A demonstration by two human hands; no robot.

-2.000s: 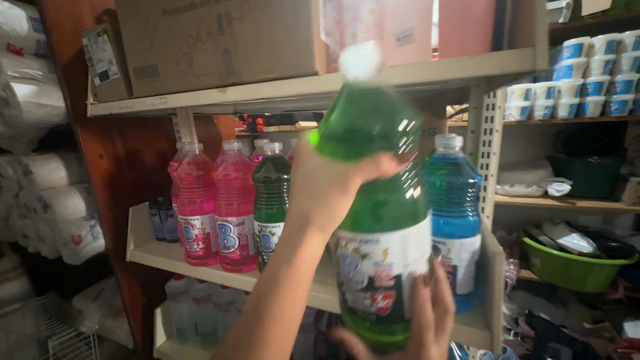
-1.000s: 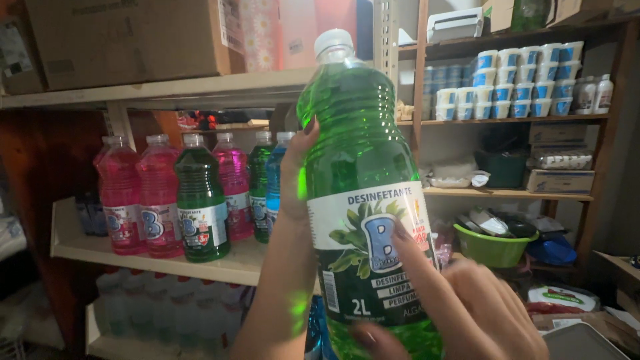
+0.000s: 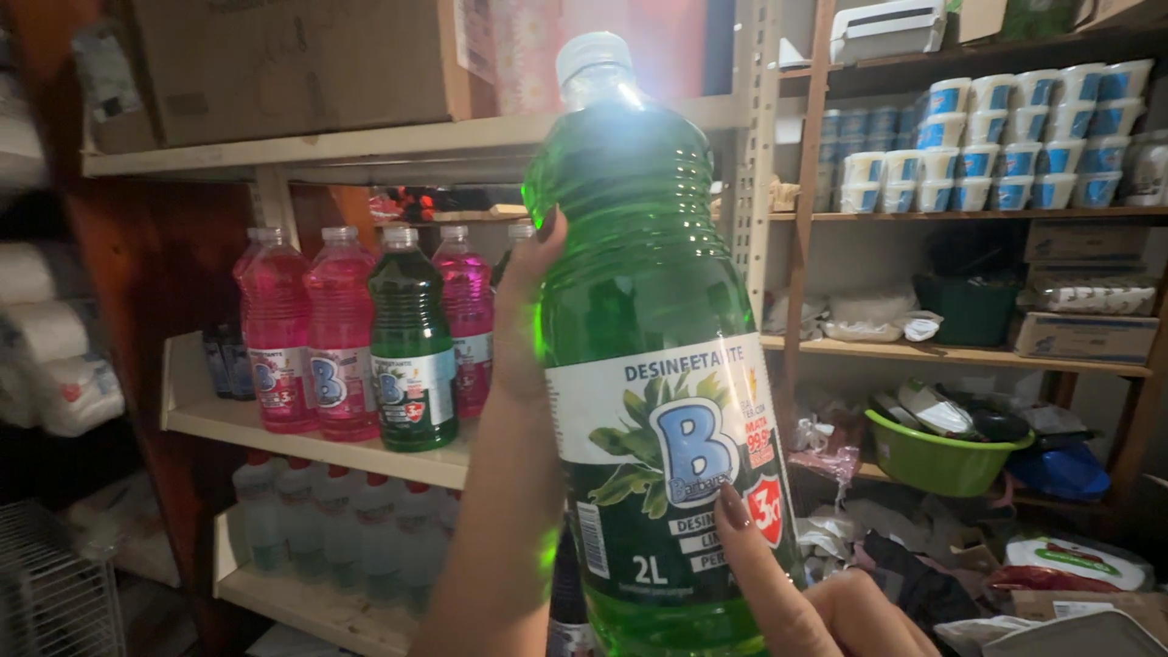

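Note:
A large green bottle of disinfectant (image 3: 639,301) with a white cap and a printed label stands slightly tilted before me. My left hand (image 3: 529,310) grips it from the left side, thumb on the edge below the shoulder; its other fingers are hidden behind the bottle. My right hand (image 3: 803,584) is at the lower right, its index fingertip on the label and the other fingers curled. Whether that hand also bears the bottle's weight cannot be told. Behind, on the shelf, are pink bottles (image 3: 278,319) and another green bottle (image 3: 411,338).
A metal shelf (image 3: 310,447) holds the bottles, with clear red-capped bottles (image 3: 338,520) below and a cardboard box (image 3: 301,64) above. On the right are stacked white-and-blue tubs (image 3: 1017,164) and a green basin (image 3: 949,452). A wire rack (image 3: 64,584) stands at lower left.
The green bottle was blurred and between both hands two seconds ago; its label now faces me. The right index fingertip has moved down the label since one second ago. The view has shifted.

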